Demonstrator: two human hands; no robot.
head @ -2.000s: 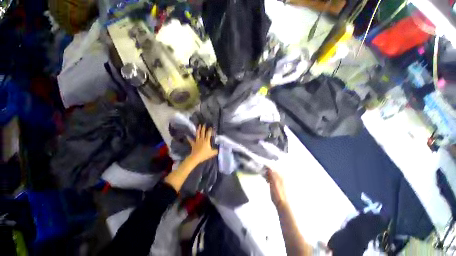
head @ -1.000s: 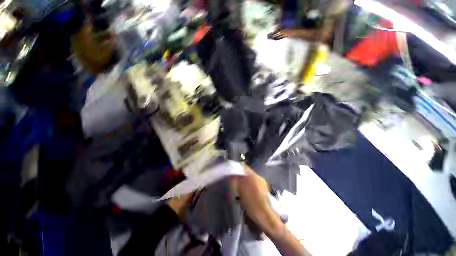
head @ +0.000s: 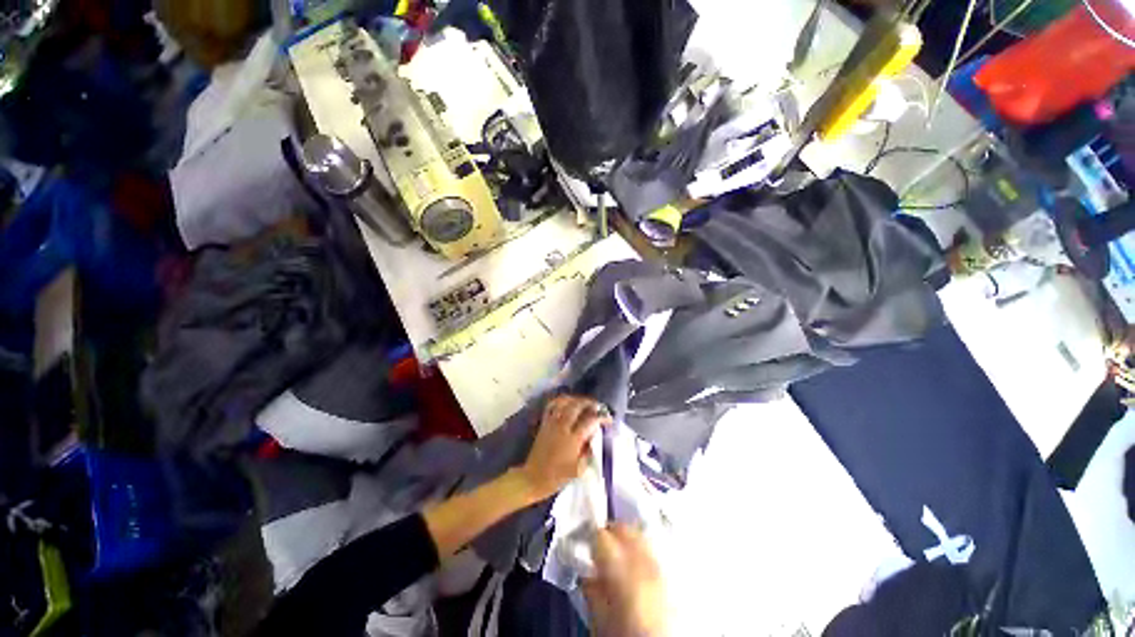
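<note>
Grey cut panels point(head: 709, 342) lie in a loose heap on the white table in front of me. My left hand point(head: 569, 438) is closed on the near edge of this grey cloth, left of the bright table area. My right hand point(head: 626, 575) is just below it, blurred, with its fingers at white cloth point(head: 575, 516) that hangs between the two hands. The exact hold of the right fingertips is too blurred to tell. Grey cloth also hangs below my left forearm.
A cream sewing machine point(head: 417, 162) stands beyond the heap at the upper left. Navy fabric point(head: 952, 460) lies to the right with a small pale ribbon point(head: 947, 538) on it. A black bag point(head: 597, 75) is at the top. More grey cloth point(head: 255, 336) is piled at the left.
Both hands have come together nearer me. The grey heap has moved away from the cream machine and uncovered its bed. White cloth now shows between my hands.
</note>
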